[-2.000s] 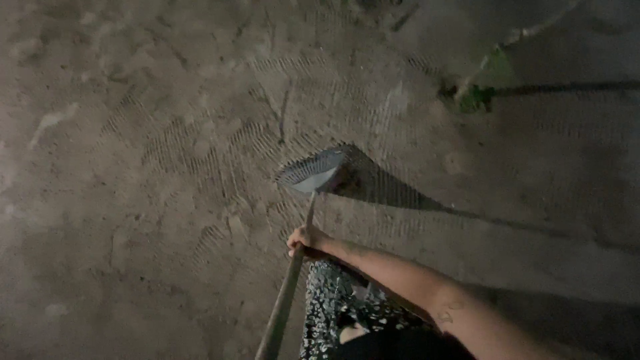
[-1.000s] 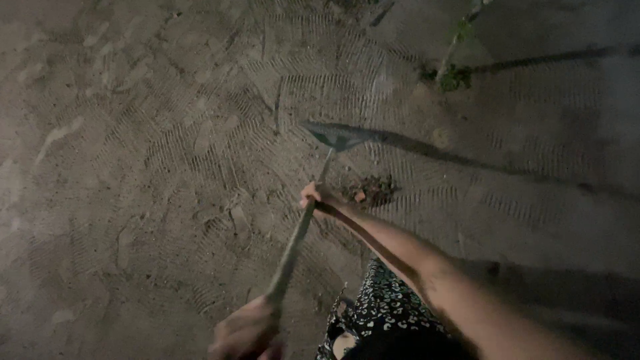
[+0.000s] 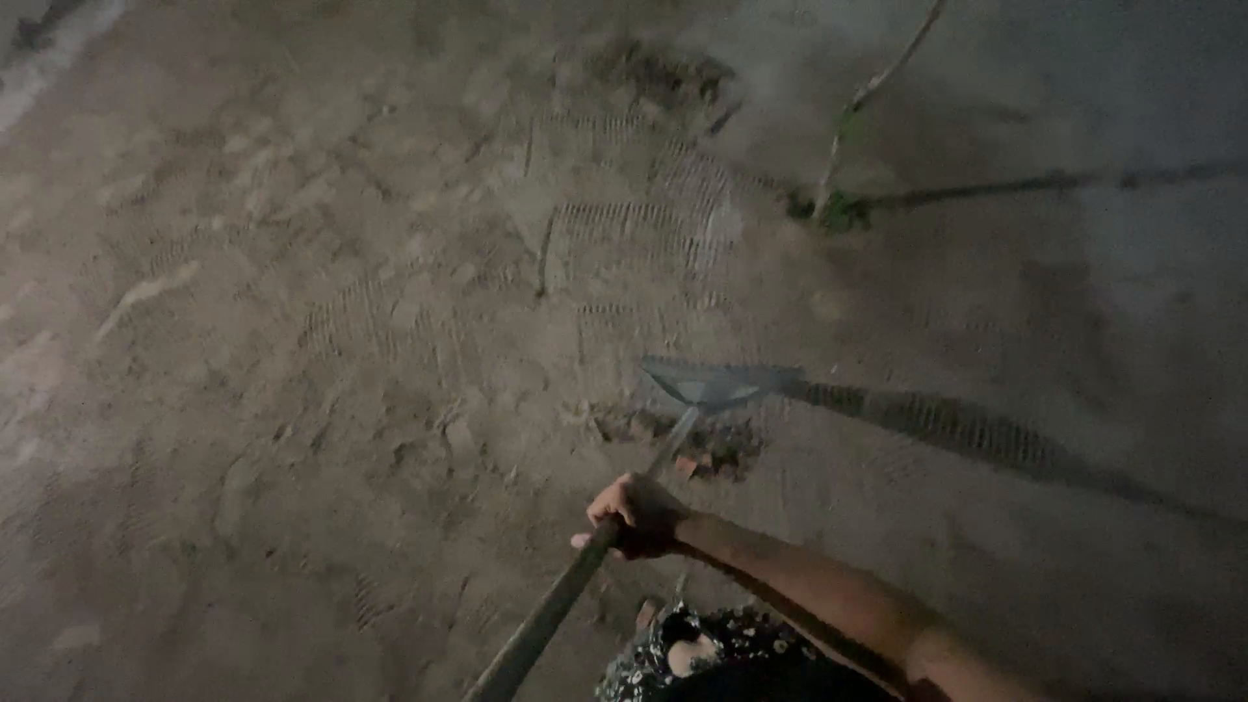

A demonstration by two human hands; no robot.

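My right hand (image 3: 639, 515) is closed around the long wooden handle (image 3: 546, 614) of a rake-like tool with a broad metal head (image 3: 721, 385). The arm reaches in from the lower right. The head is at the dirt just beyond a small pile of dark debris (image 3: 731, 448) with a reddish fragment (image 3: 694, 465) in it; blur hides whether it touches the ground. The handle runs down to the lower left and out of the frame. My left hand is not in view.
Bare dirt ground (image 3: 439, 341) carries rows of fine comb-like marks. A thin tree stem (image 3: 838, 146) with green leaves at its base stands at the upper right, casting a long shadow. A darker clump of debris (image 3: 663, 73) lies at the top.
The tool head, seen at the ground two seconds ago, is now just beyond the debris pile. My left hand, on the lower handle one second ago, has gone out of view.
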